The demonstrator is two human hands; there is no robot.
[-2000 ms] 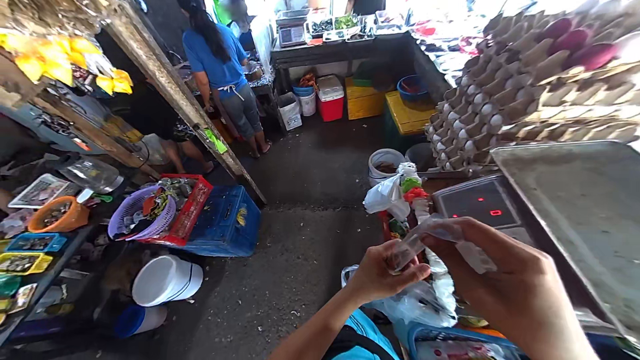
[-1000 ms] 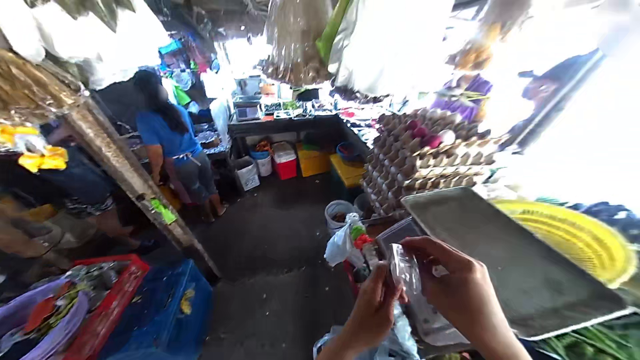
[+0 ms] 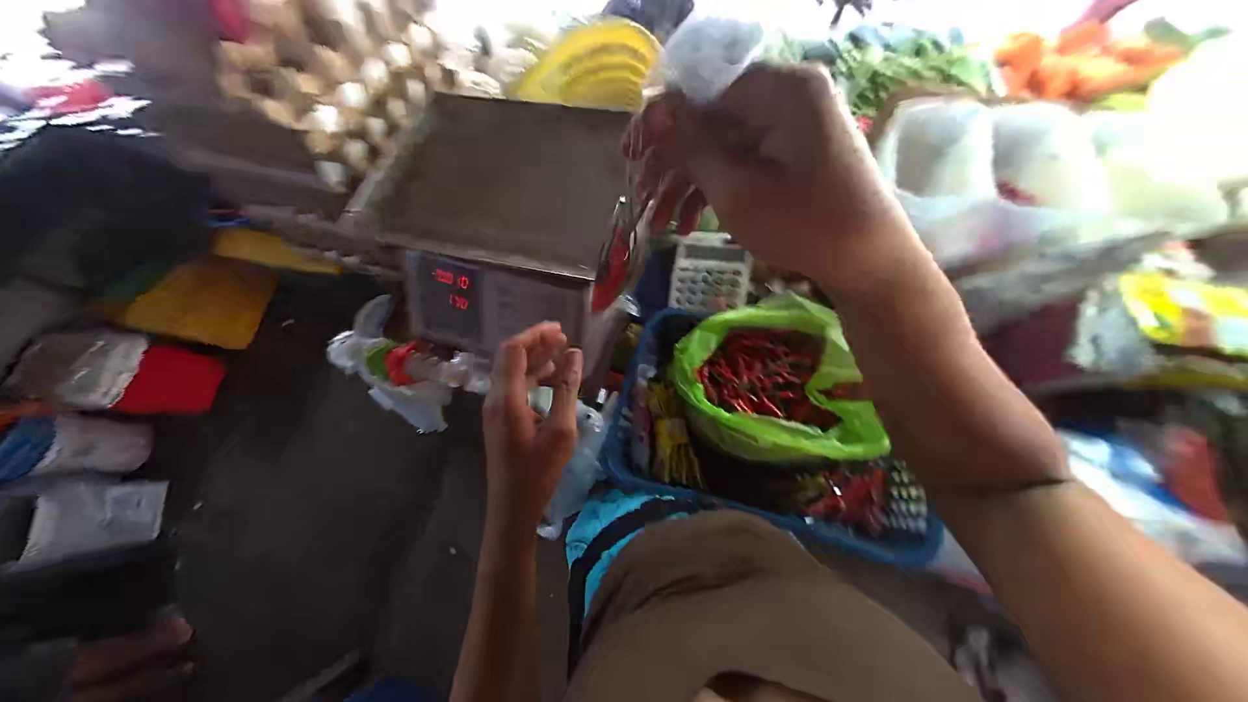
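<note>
My right hand is raised at upper centre, its fingers bunched at a crumpled clear plastic bag; blur hides the exact hold. Just below those fingers is a clear, shiny thing with red in it. Lower and to the left, my left hand has its fingers apart and holds nothing, in front of the digital scale's display side. The scale's metal tray lies behind both hands. Red chili peppers fill a green plastic bag in a blue basket under my right forearm.
A calculator sits behind the chili bag. Beyond the scale are a yellow plastic basket and stacked egg trays. Plastic bags hang left of my left hand. Clear bags stand to the right.
The view has swung right and down to the scale and chilies. My hands, close together around clear plastic before, are now apart, the right one raised and the left one free of the plastic.
</note>
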